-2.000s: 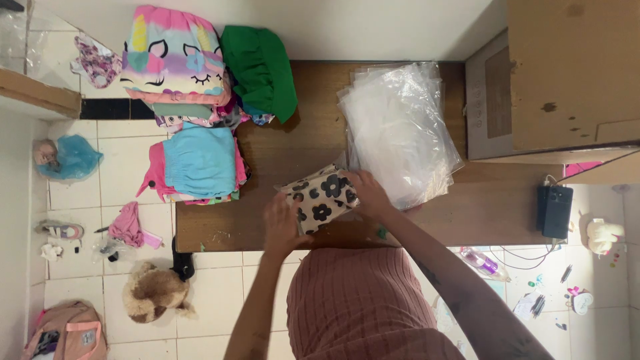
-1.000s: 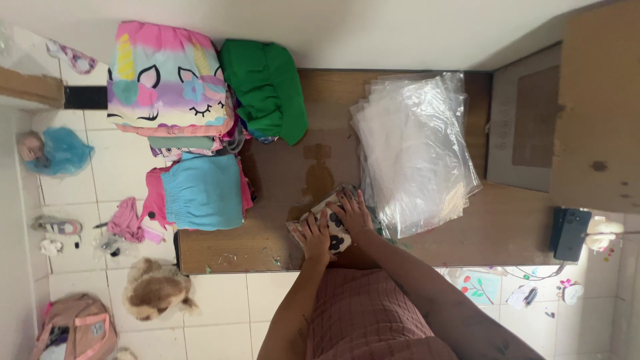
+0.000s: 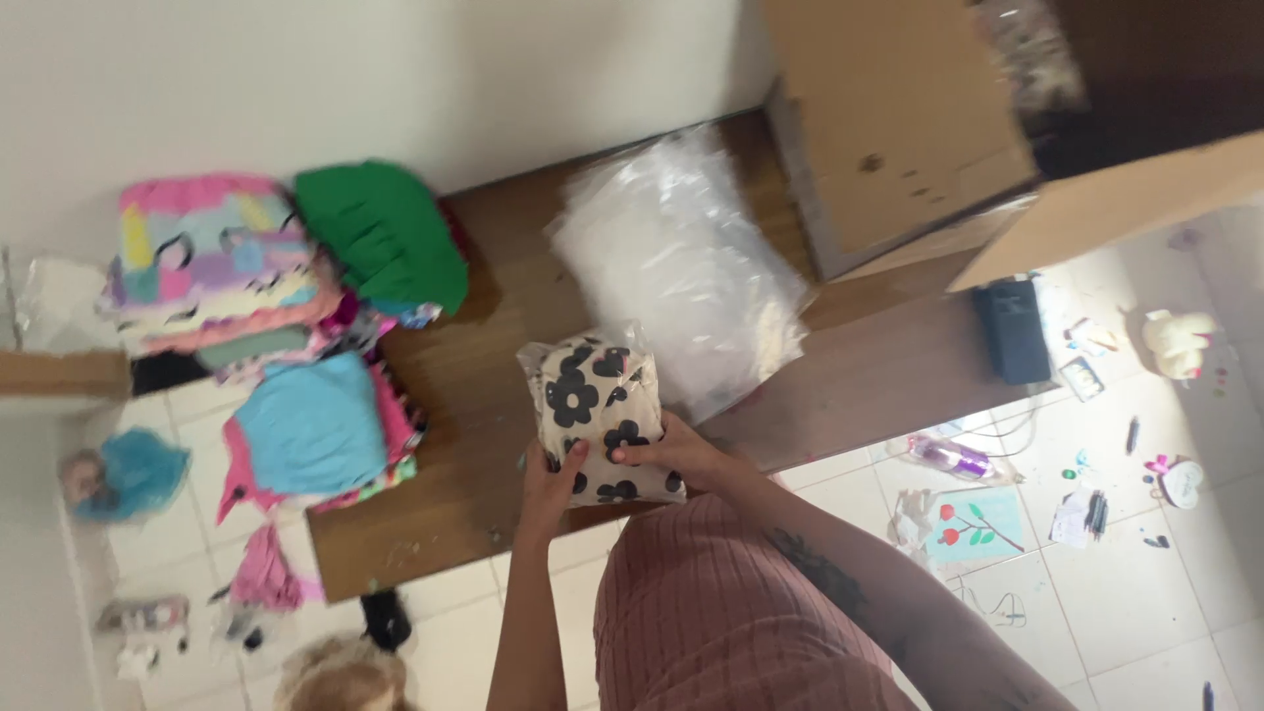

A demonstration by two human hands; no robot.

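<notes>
A folded cream cloth with black flowers, in a clear plastic bag [image 3: 604,420], is held between both hands above the front edge of the wooden table [image 3: 464,415]. My left hand [image 3: 553,489] grips its lower left side with the thumb on top. My right hand [image 3: 681,456] holds its lower right side, thumb also on top. Just behind the packet lies a stack of clear plastic bags [image 3: 681,267]. To the left are folded cloth pieces: a pastel unicorn print [image 3: 212,257], a green one [image 3: 380,232] and a light blue one [image 3: 311,425] on a pile.
An opened cardboard box [image 3: 899,128] stands at the right end of the table, near a dark boxy device [image 3: 1015,331]. A wall runs behind the table. On the tiled floor lie a doll in blue [image 3: 143,474], a bottle [image 3: 953,457], a drawing [image 3: 976,523] and a plush toy [image 3: 1180,341].
The hands were pressing on the packet at the table's front edge; now they hold it raised by its two sides, its flowered face showing. The view has tilted.
</notes>
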